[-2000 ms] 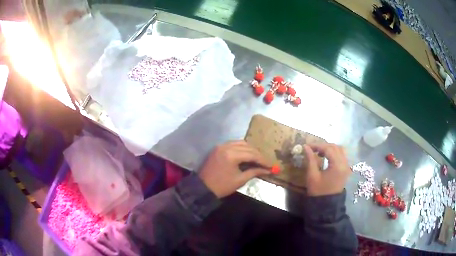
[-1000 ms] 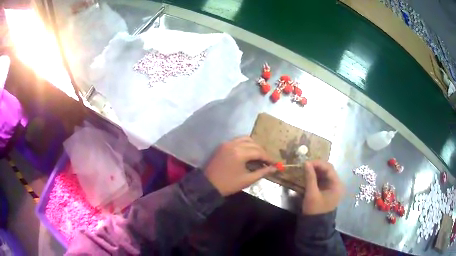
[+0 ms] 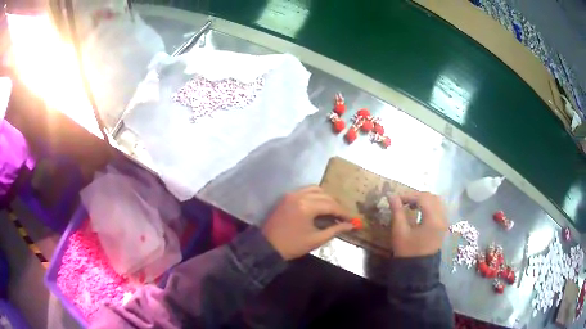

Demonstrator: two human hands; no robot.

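Observation:
My left hand [image 3: 305, 220] pinches a small red figure [image 3: 356, 223] between thumb and fingertips, over the near-left part of the tan-brown pad [image 3: 352, 182]. My right hand [image 3: 417, 223] has its fingertips together at the whitish glue dab [image 3: 385, 204] on the pad's dark stain. Something small and pale shows at its fingers, too blurred to tell. A loose cluster of red figures with pale parts [image 3: 366, 126] lies beyond the pad. Another cluster [image 3: 493, 263] lies to the right, beside a small pile of white-and-pink pieces [image 3: 464, 245].
A translucent white bottle [image 3: 484, 188] lies beyond the right hand. White pieces [image 3: 554, 270] are heaped far right. A crumpled white sheet [image 3: 212, 142] holds speckled pieces at left. A crate [image 3: 87, 276] of pink-red pieces is low left. A green belt [image 3: 385, 58] runs behind the bench.
My right hand moved from the glue dab toward the red figure, where a thin pale stick showed, then back to the dab. My left hand keeps holding the red figure.

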